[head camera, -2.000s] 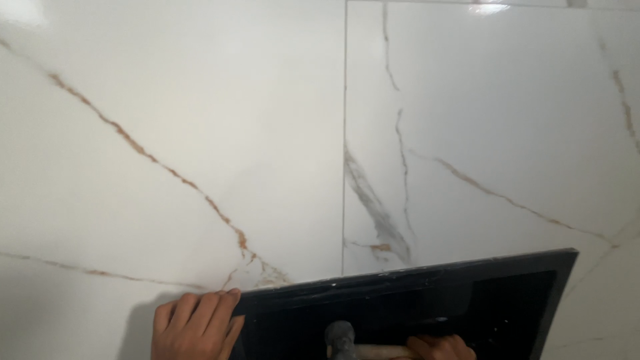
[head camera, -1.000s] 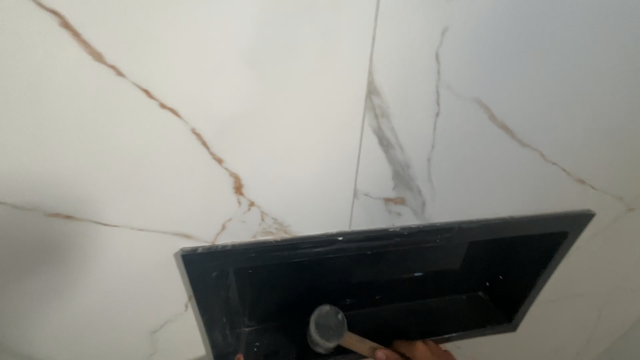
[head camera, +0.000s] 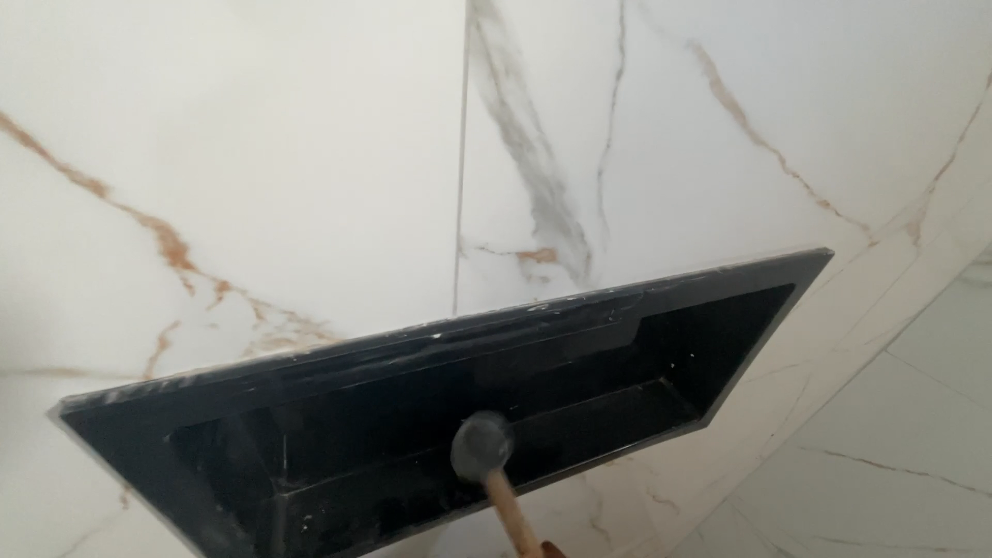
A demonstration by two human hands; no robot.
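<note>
A rubber mallet with a dark round head (head camera: 482, 447) and a wooden handle reaches up from the bottom edge. Only a fingertip of my right hand (head camera: 552, 550) shows, around the handle; the rest is cut off by the frame. Behind the mallet head is a black rectangular wall niche (head camera: 496, 333) with a flat rim and a deep recess, set against the marble-look wall. Pale specks and scuffs mark its upper rim. Whether the mallet head touches the niche I cannot tell. My left hand is out of view.
White wall tiles (head camera: 294, 170) with brown and grey veins surround the niche, and a thin joint runs down to its upper rim. At the lower right, beyond a slanting edge, lies another veined tile surface (head camera: 876, 457).
My left hand, at the niche's left upper corner two seconds ago, has left the view. The mallet's handle, pointing right before, now points down. The view has shifted and tilted.
</note>
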